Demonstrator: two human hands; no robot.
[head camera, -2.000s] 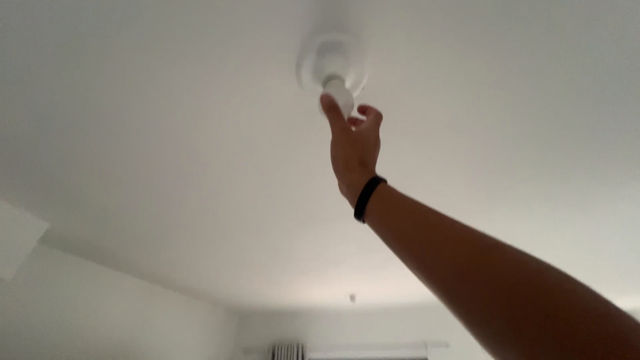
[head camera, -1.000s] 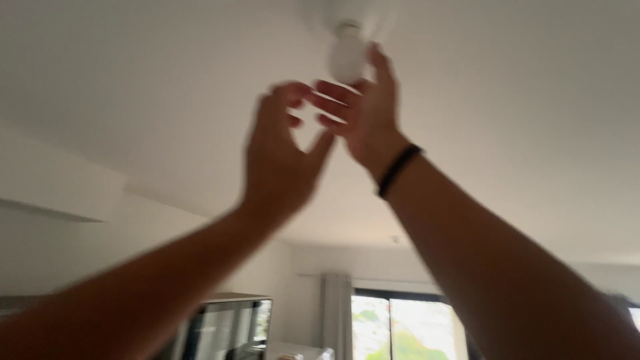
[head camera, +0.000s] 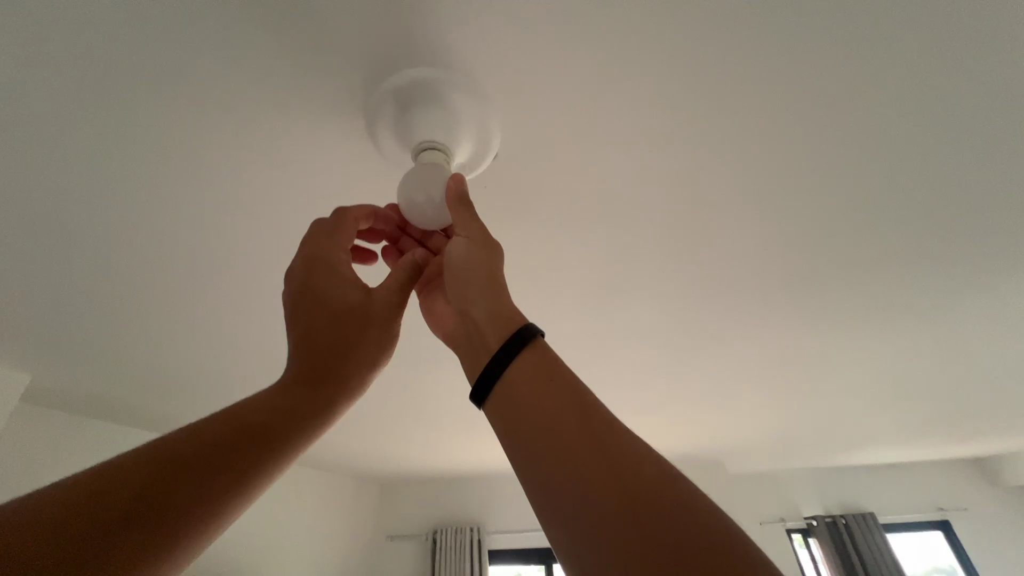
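Note:
A frosted white light bulb (head camera: 422, 196) hangs, unlit, from the socket of a round white ceiling fixture (head camera: 433, 108). Its pale collar shows just below the socket ring. My right hand (head camera: 464, 272), with a black band (head camera: 506, 365) on the wrist, has its thumb against the bulb's right side and its fingers under it. My left hand (head camera: 344, 296) is raised at the lower left of the bulb, fingers curled and overlapping the right fingertips. Whether its fingertips touch the bulb cannot be told.
The white ceiling (head camera: 720, 240) surrounds the fixture. Low in the view, a light curtain (head camera: 457, 552) hangs beside a dark-framed window, and a grey curtain (head camera: 854, 546) hangs at another window (head camera: 924, 550) on the right.
My left hand, out of view two seconds ago, is now up beside the bulb. The right hand's thumb rests along the bulb's right side. The view has shifted.

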